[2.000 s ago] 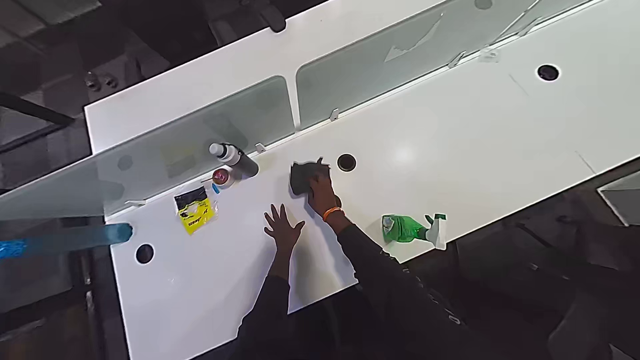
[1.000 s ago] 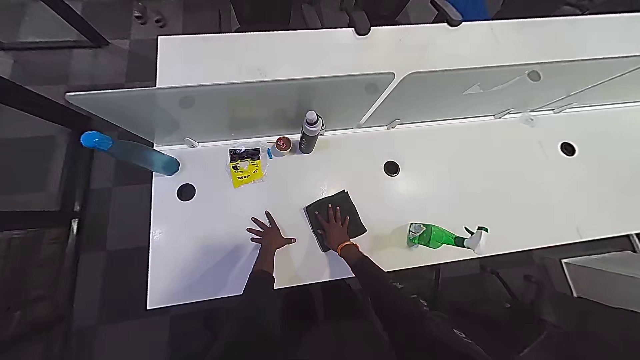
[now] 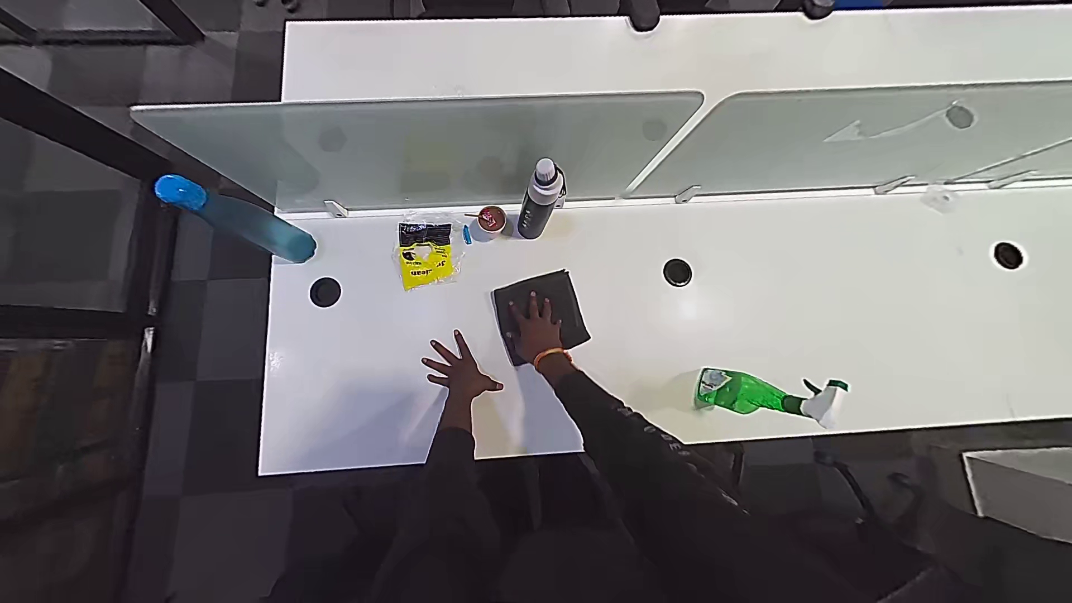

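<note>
My right hand (image 3: 534, 328), with an orange band at its wrist, lies spread on top of a folded dark cloth (image 3: 571, 311), pressing it flat against the white desk (image 3: 360, 419). To its left, my left hand (image 3: 461, 368) rests on the bare desktop, fingers apart and holding nothing. A green spray bottle with a white trigger head (image 3: 749, 392) lies on its side at the right, near the front edge. Behind the cloth stand a dark bottle with a pale cap (image 3: 540, 201) and a small round container (image 3: 492, 219). A yellow and black plastic packet (image 3: 427, 255) lies left of them.
A frosted glass divider (image 3: 502, 151) runs along the back of the desk, with another panel (image 3: 821, 134) on the right. A tall blue bottle (image 3: 251, 222) stands at the left end. Round black cable grommets (image 3: 677, 272) are set in the desktop. Chairs are partly visible below the front edge.
The dark cloth, bunched under my right hand two seconds ago, now lies flat and folded, nearer the front edge. The view has turned considerably.
</note>
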